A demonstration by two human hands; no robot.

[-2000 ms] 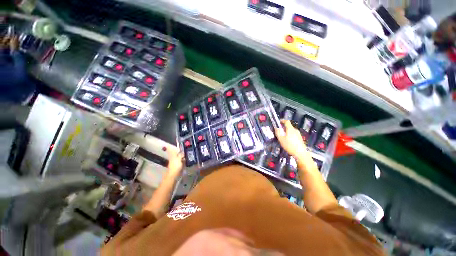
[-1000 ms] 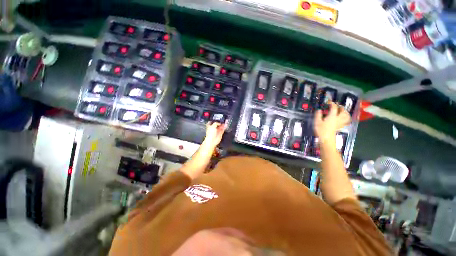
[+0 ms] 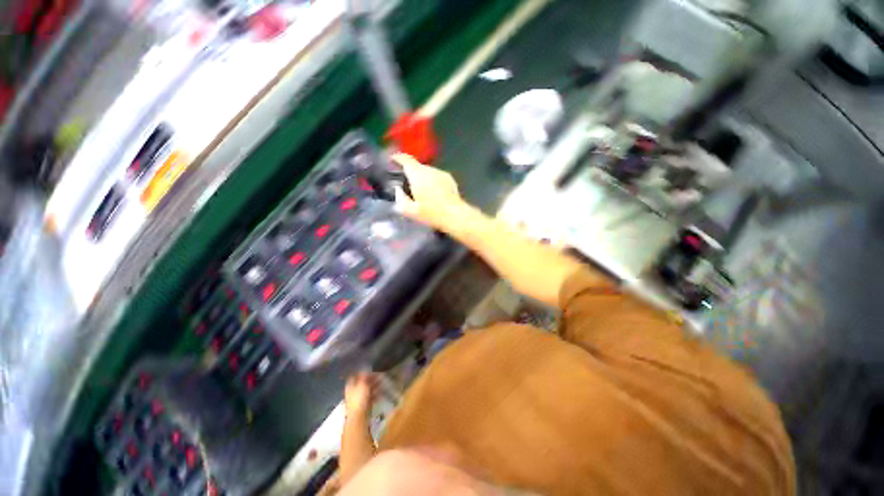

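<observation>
A clear blister tray (image 3: 299, 351) of black device housings with red spots lies tilted in view, left of centre. My right hand (image 3: 426, 197) is at the tray's far right end, its fingers and thumb around a dark device housing (image 3: 393, 181); blur hides whether it is lifted from its pocket. My left hand (image 3: 359, 389) is low in the picture, below the tray and off it. It is small and blurred, and I see nothing clear in it.
More trays of housings (image 3: 147, 426) lie at lower left. A white shelf (image 3: 208, 107) holds black housings and a yellow-orange piece (image 3: 163, 180). Red wrapping (image 3: 414, 137) is on the metal post by my right hand. A white fan (image 3: 528, 123) and a benchtop machine with a black fixture (image 3: 690, 260) are to the right.
The view has swung to the right, bringing the right-hand machine into sight. My right hand has moved to the tray's right end. My left hand has left the smaller tray's edge.
</observation>
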